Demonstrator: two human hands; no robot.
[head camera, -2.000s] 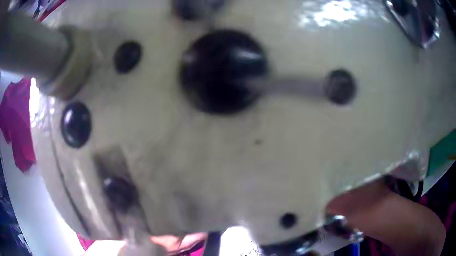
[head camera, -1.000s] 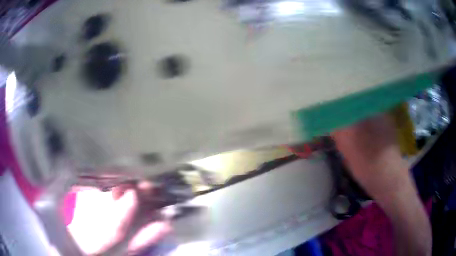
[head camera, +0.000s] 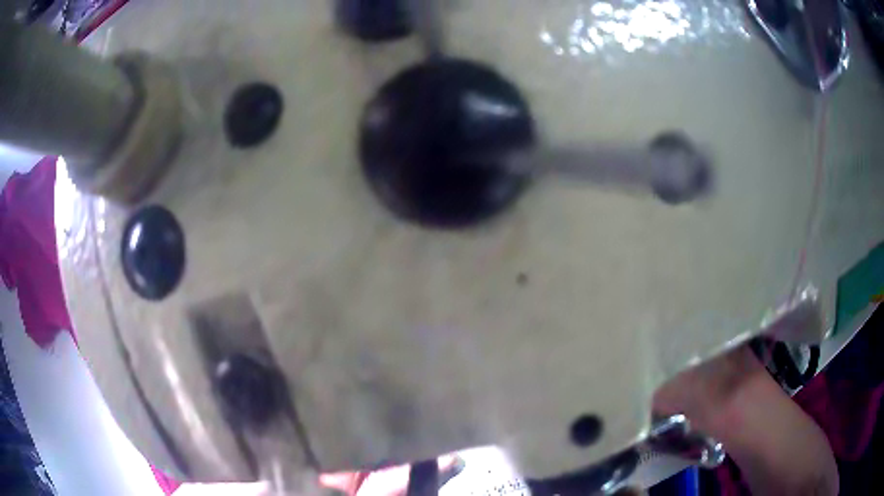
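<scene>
The cream sewing machine head (head camera: 436, 320) fills most of the view, very close. Magenta cloth (head camera: 34, 257) shows past its left side, and a small bit shows at the bottom left. Part of a hand, apparently my left hand (head camera: 373, 480), shows at the bottom edge under the head, cut off and overexposed; its grip cannot be told. My right forearm shows at the lower right, going behind the head, which hides my right hand. The needle area is hidden.
The white table (head camera: 63, 407) shows at the left under bright light. A green strip (head camera: 861, 286) is on the machine at the right edge. A shiny metal part (head camera: 683, 441) juts out below the head. Dark magenta cloth lies at the far right.
One second ago the view was further right, showing my right arm reaching behind the green strip and scissors near it. Now the view is back on the head and my right forearm sits lower.
</scene>
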